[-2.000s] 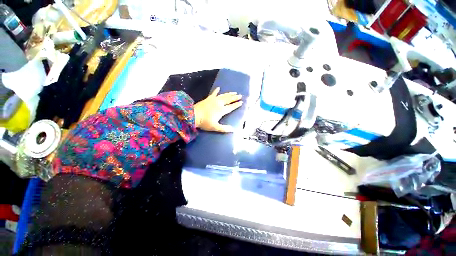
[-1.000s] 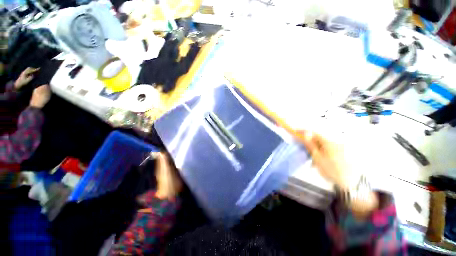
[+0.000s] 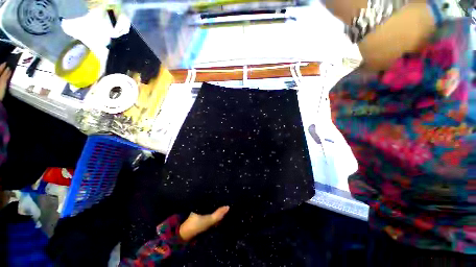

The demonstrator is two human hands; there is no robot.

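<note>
A black garment panel (image 3: 242, 141) with white specks lies over the lower sheet of a clear sewing template (image 3: 334, 174). The template's orange-brown edge bar (image 3: 256, 71) runs beyond the panel's far edge. The slotted upper sheet (image 3: 172, 31) is folded open at the top of the view and blurred. My left hand (image 3: 203, 221) is at the panel's near edge, thumb on top, other fingers hidden in the cloth. My right hand (image 3: 394, 36) is at the top right, blurred and partly cut off; its fingertips are not clear.
A yellow tape roll (image 3: 78, 63) and a white tape roll (image 3: 114, 93) stand at the left, above a blue plastic basket (image 3: 95, 172). Black cloth hangs over my lap. Part of another person's hand (image 3: 4, 78) shows at the left edge. The table's ruler edge (image 3: 342, 204) runs at lower right.
The template has turned and now lies open, its slotted sheet at the top. The black panel is uncovered. My left hand has moved to its near edge; my right hand has moved up.
</note>
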